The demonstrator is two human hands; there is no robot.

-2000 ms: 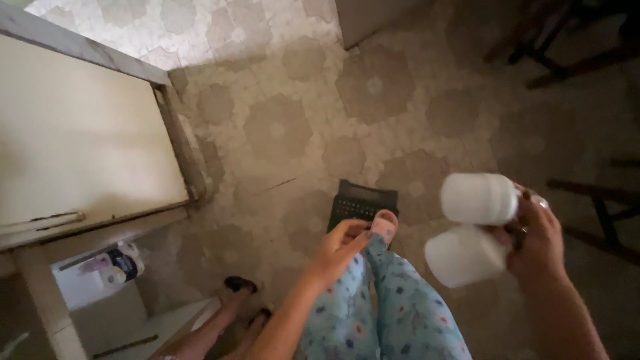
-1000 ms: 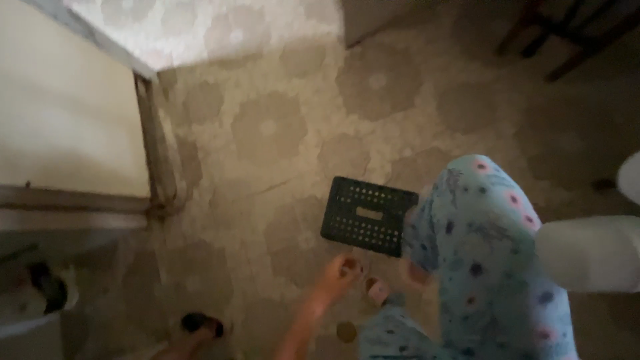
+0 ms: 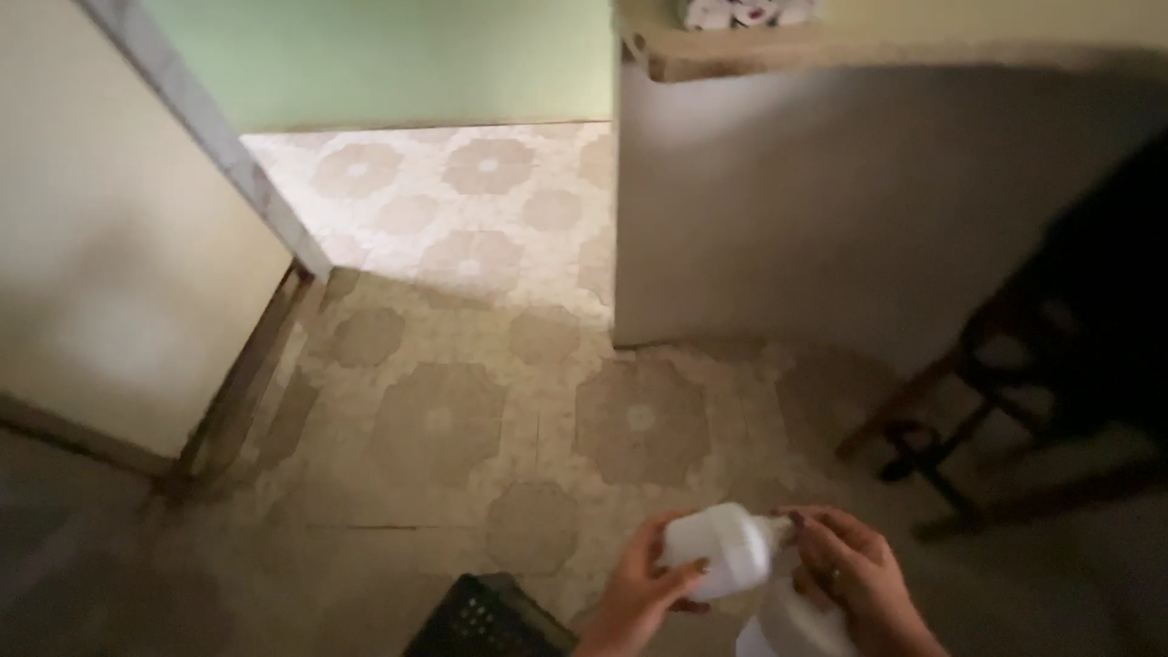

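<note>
My left hand (image 3: 652,579) is wrapped around a white plastic bottle or jar (image 3: 716,552), tilted with its narrower end toward my right hand. The fingers of my right hand (image 3: 853,570) are bent at that narrow end, and a second white container (image 3: 789,625) hangs just below them, partly cut off by the lower edge of the view. My right hand seems to hold this second one, though its grip is partly hidden. A dark perforated plastic crate or stool (image 3: 488,620) is on the floor left of my hands.
A curved counter (image 3: 776,210) stands ahead at the right, with a patterned object (image 3: 748,13) on its ledge. A dark wooden chair or stool (image 3: 985,429) is on the right. At the left is a pale cabinet or door panel (image 3: 119,246). Patterned tile floor (image 3: 438,420) runs toward a green wall (image 3: 383,64).
My left hand was free before and now holds a white container; both hands are together. The view has swung up toward the counter and green wall, and my legs are out of view.
</note>
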